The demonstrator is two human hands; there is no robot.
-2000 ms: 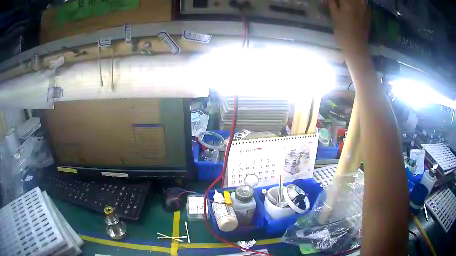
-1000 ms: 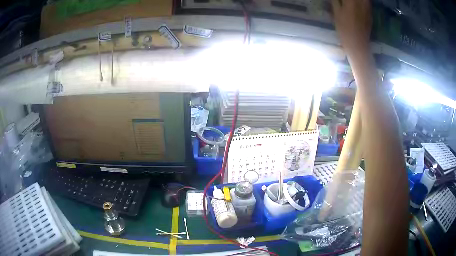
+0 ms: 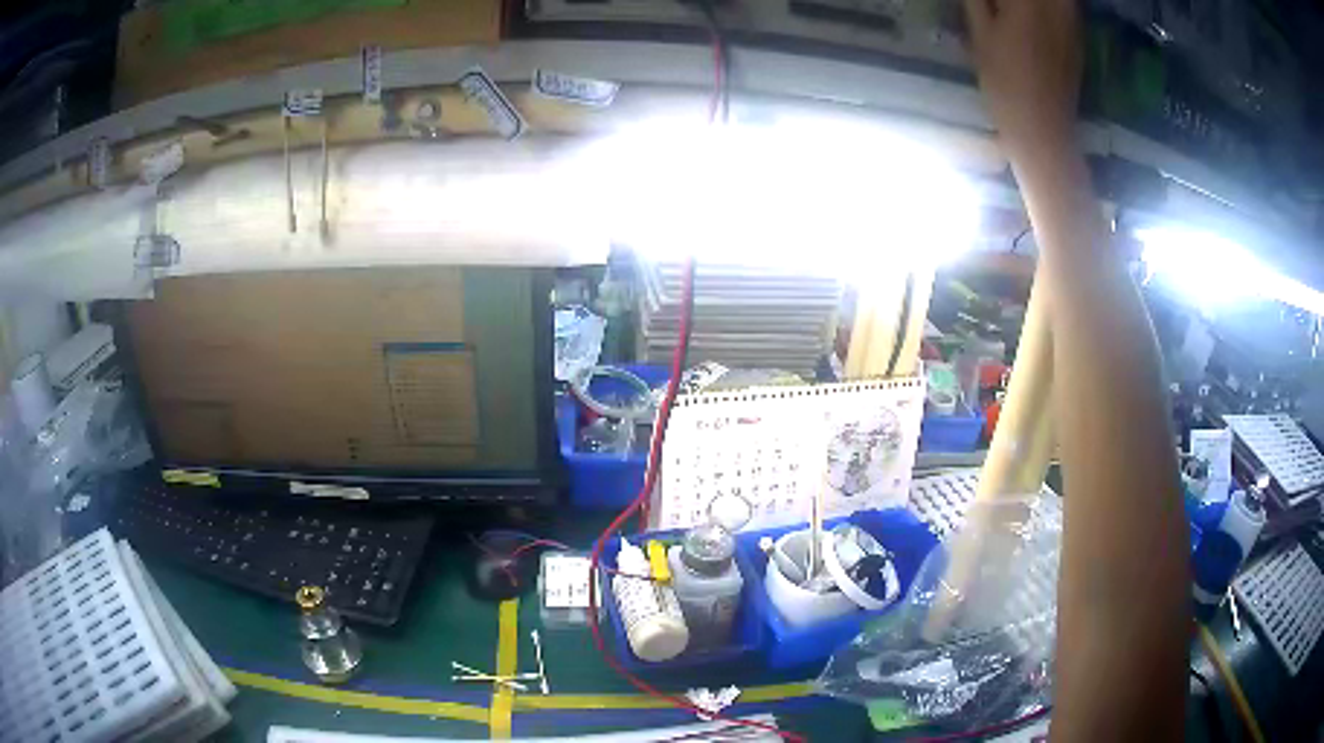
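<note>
My right hand (image 3: pixel 1021 51) is raised at the top edge, against the front of the grey-beige bench instrument (image 3: pixel 857 21) on the overhead shelf. Its fingertips are cut off by the picture's edge, so I cannot tell what they touch or whether they hold anything. The bare forearm rises from the bottom right and hides part of the bench behind it. My left hand is not in view. A red wire lead (image 3: pixel 664 436) hangs from the shelf down to the mat.
White foam trays (image 3: pixel 90 639) are stacked at lower left. A keyboard (image 3: pixel 276 546), monitor (image 3: pixel 334 378) and small dispenser bottle (image 3: pixel 328 647) stand near. Blue bins (image 3: pixel 774 650), cotton swabs (image 3: pixel 497 678), a desk calendar (image 3: pixel 784 462) and a clear plastic bag (image 3: pixel 929 646) occupy the middle and right.
The view has tilted slightly upward-shifting since two seconds ago, so the hand and shelf sit higher in the picture. My right arm stays raised at the instrument.
</note>
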